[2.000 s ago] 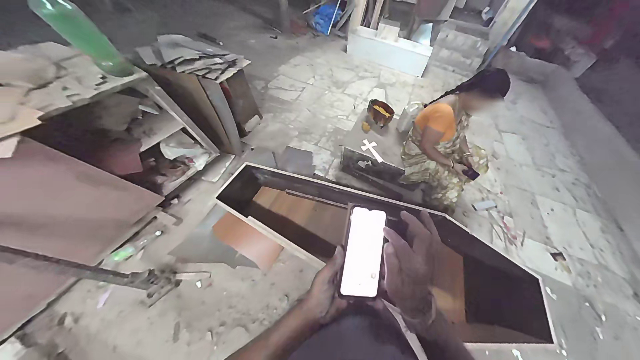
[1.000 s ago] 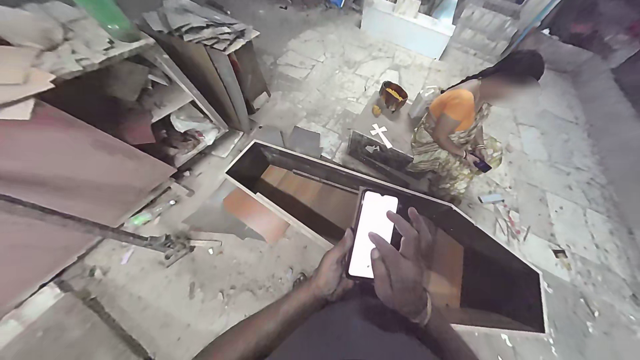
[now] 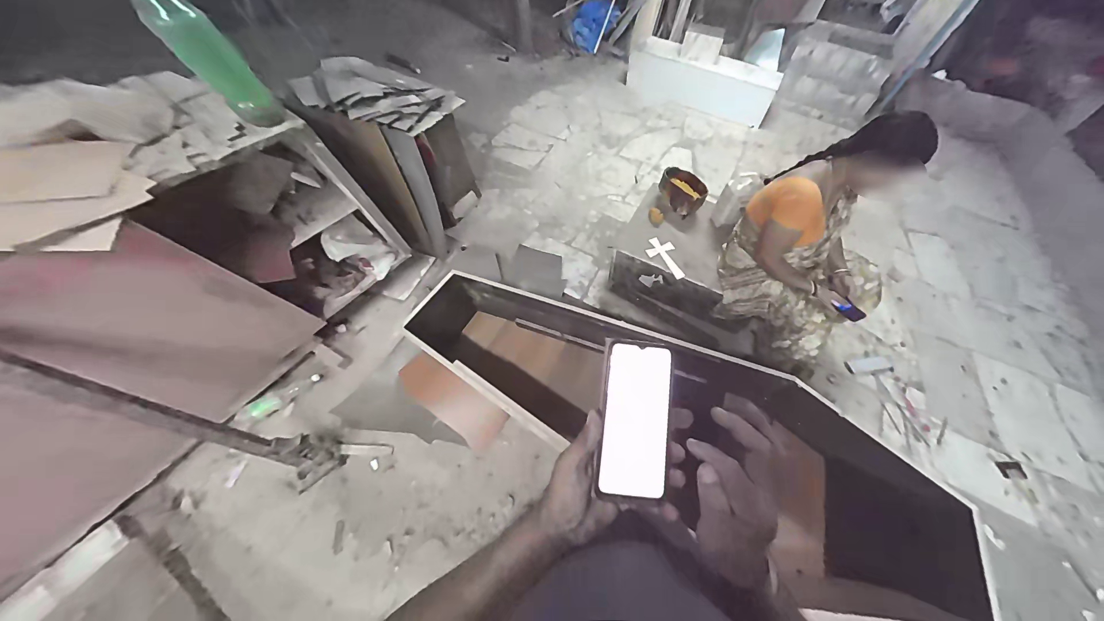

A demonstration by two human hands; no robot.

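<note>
A smartphone with a bright white screen stands upright in my left hand, whose fingers wrap around its lower part. Just right of the phone, my right hand is raised with its fingers apart, holding nothing. Beneath both hands lies a long, coffin-shaped open wooden box with a pale rim and dark inner walls. Brown panels show on its floor. Beyond the box, a white cross rests at the edge of a small low platform with a dark side.
A seated person in an orange blouse holds a phone beyond the box. A brown container stands near the cross. At left are a cluttered shelf unit, a green bottle and a metal bar. Debris litters the floor.
My right hand's fingers, over the phone's screen a second ago, are now off it to the right. The phone stays in my left hand.
</note>
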